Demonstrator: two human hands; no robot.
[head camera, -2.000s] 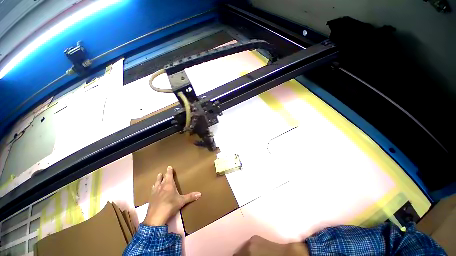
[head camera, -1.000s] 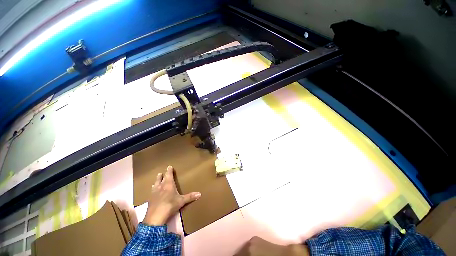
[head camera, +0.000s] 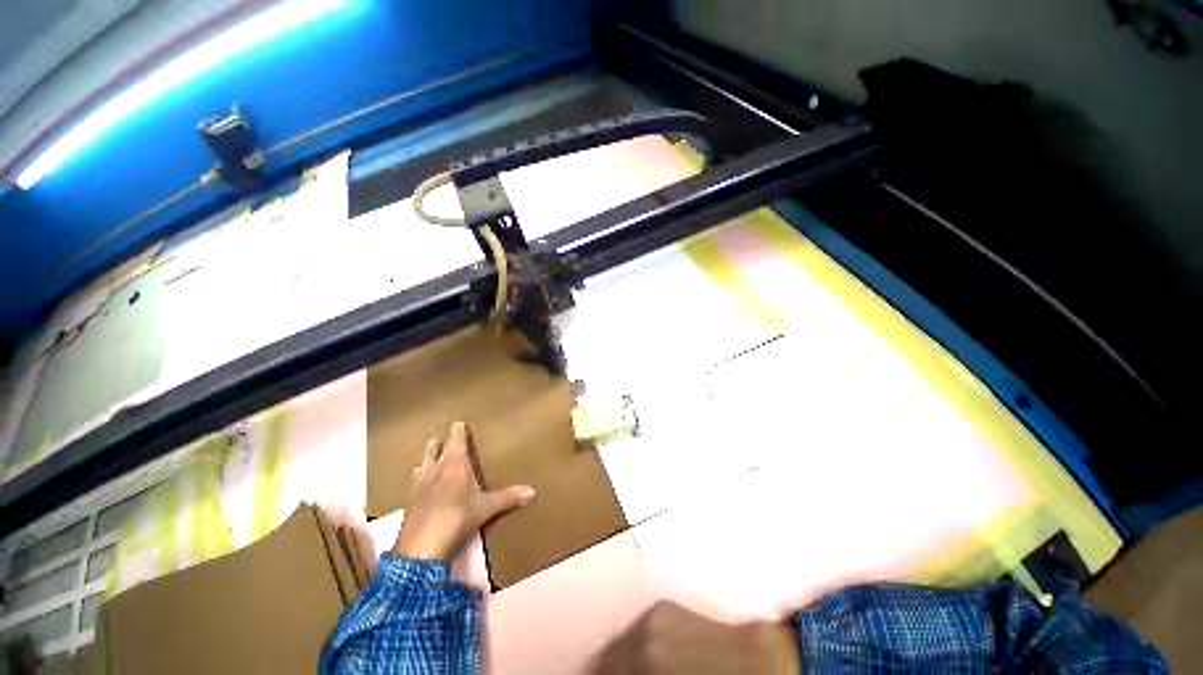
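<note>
A brown panel (head camera: 541, 495) lies flat on the pale bed cover (head camera: 818, 488), under the laser head (head camera: 534, 303). My left hand (head camera: 455, 498) rests flat on the panel's lower left part, fingers spread, holding nothing. A small yellowish block (head camera: 604, 419) sits at the panel's right edge, beside the nozzle. My right hand (head camera: 693, 642) is at the bottom edge of the picture, partly cut off and blurred; its fingers are not visible.
The long black gantry beam (head camera: 712, 198) crosses the bed above the panel. Brown panels (head camera: 231, 607) overlap at the front left. Yellow tape (head camera: 924, 343) runs along the bed's right edge. A dark patch (head camera: 1055, 560) lies near the right corner. A cable chain (head camera: 594, 135) curves behind the head.
The view has shifted slightly. The gantry and head sit a little further back relative to the panel, whose far end no longer shows behind the beam. My hands hold nearly the same pose.
</note>
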